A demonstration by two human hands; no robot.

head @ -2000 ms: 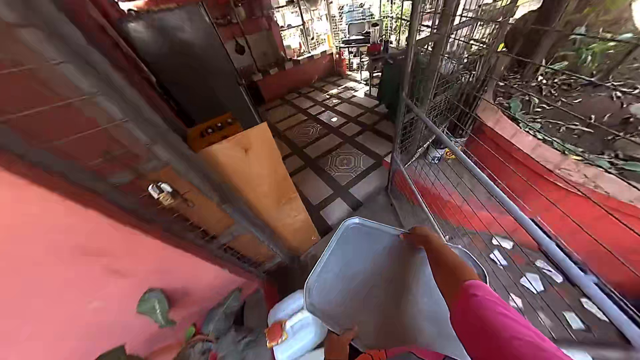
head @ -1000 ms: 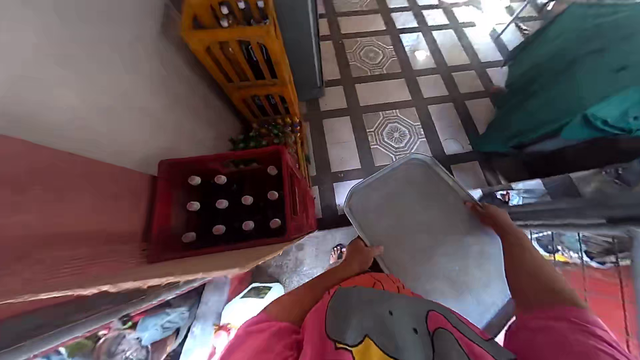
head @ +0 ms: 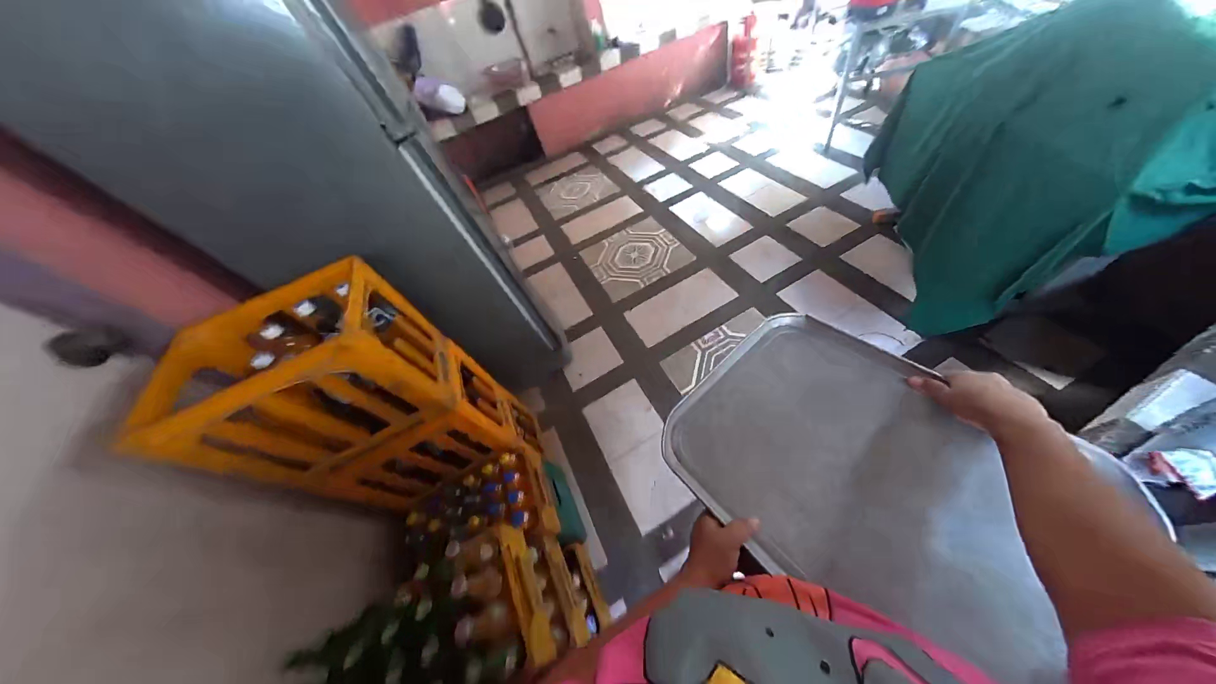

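Observation:
A large grey metal tray (head: 855,475) with rounded corners and a raised rim is held at waist height before my body, at the lower right. My left hand (head: 717,549) grips its near left edge, thumb over the rim. On the far right edge, my right hand (head: 978,399) is closed round the rim. Nothing lies on the visible part of the tray. Under its right side shows another rounded metal rim (head: 1130,484), partly hidden by my right forearm.
Yellow bottle crates (head: 380,380) are stacked at the left beside a grey refrigerator (head: 408,218). More crated bottles (head: 484,589) stand below. A green cloth cover (head: 1026,161) drapes a bulky thing at the right. Patterned floor tiles (head: 636,256) run between them towards a low red wall (head: 627,76).
The view has moved inward past the metal mesh gate and a red crate of bottles, both out of sight now. Both hands still hold the tray.

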